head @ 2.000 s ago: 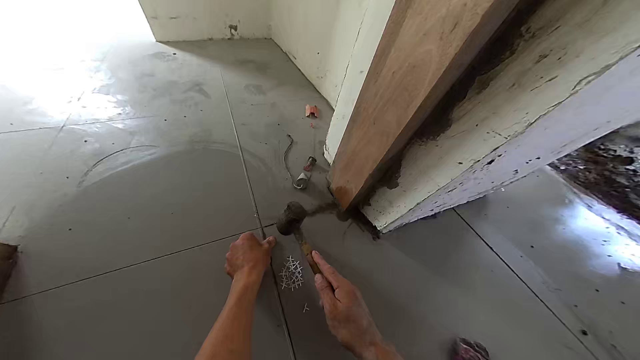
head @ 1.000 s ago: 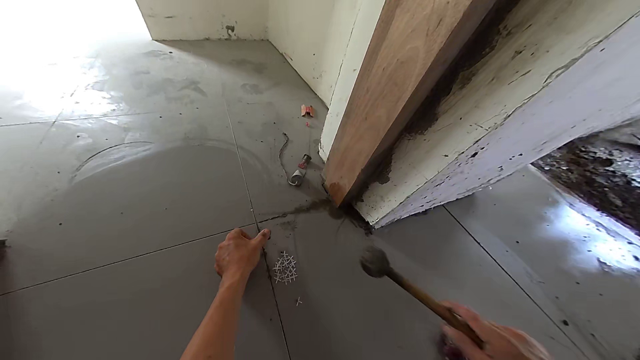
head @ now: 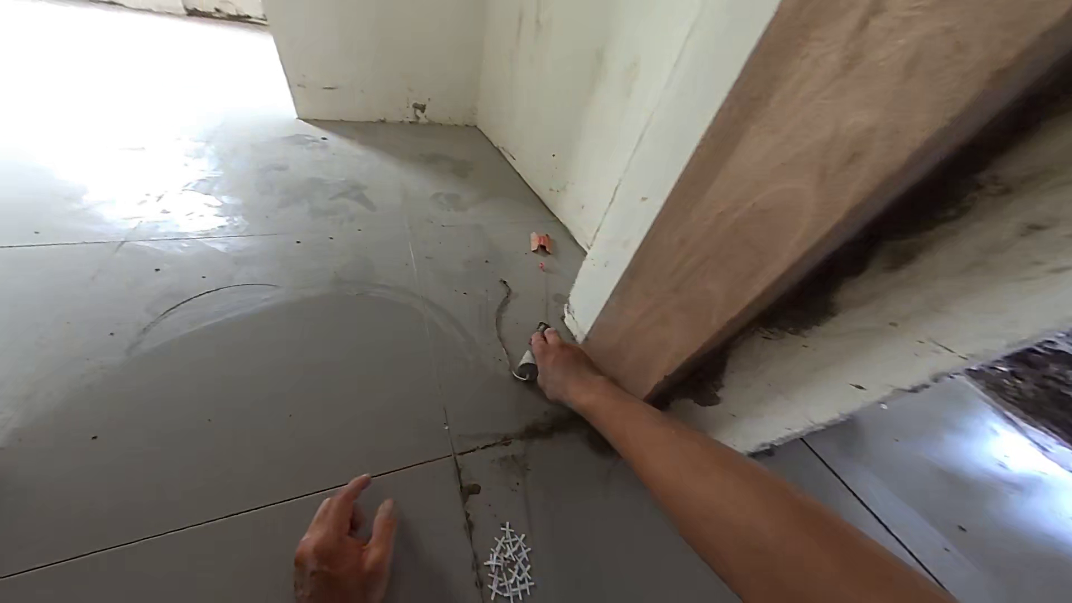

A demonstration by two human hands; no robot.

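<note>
My right hand (head: 563, 364) reaches across to the base of the wooden door frame (head: 737, 193), its fingers around a small cylindrical tool with a cord (head: 528, 367) that lies by the post. What kind of tool it is I cannot tell. My left hand (head: 343, 544) hovers over or rests on the grey floor tile (head: 293, 394), fingers apart and nothing in them. Just right of it, past a tile joint, lies a pile of white cross-shaped tile spacers (head: 509, 565). The mallet is out of view.
A small orange plastic piece (head: 541, 243) lies on the tiles near the foot of the cream wall (head: 578, 109). Dark dirt marks the joint (head: 502, 441) leading to the door frame. Rubble (head: 1026, 394) shows at the far right.
The mallet that my right hand held has left the view, and that hand is now at the corded tool. My left hand has come away from the joint and its fingers have spread.
</note>
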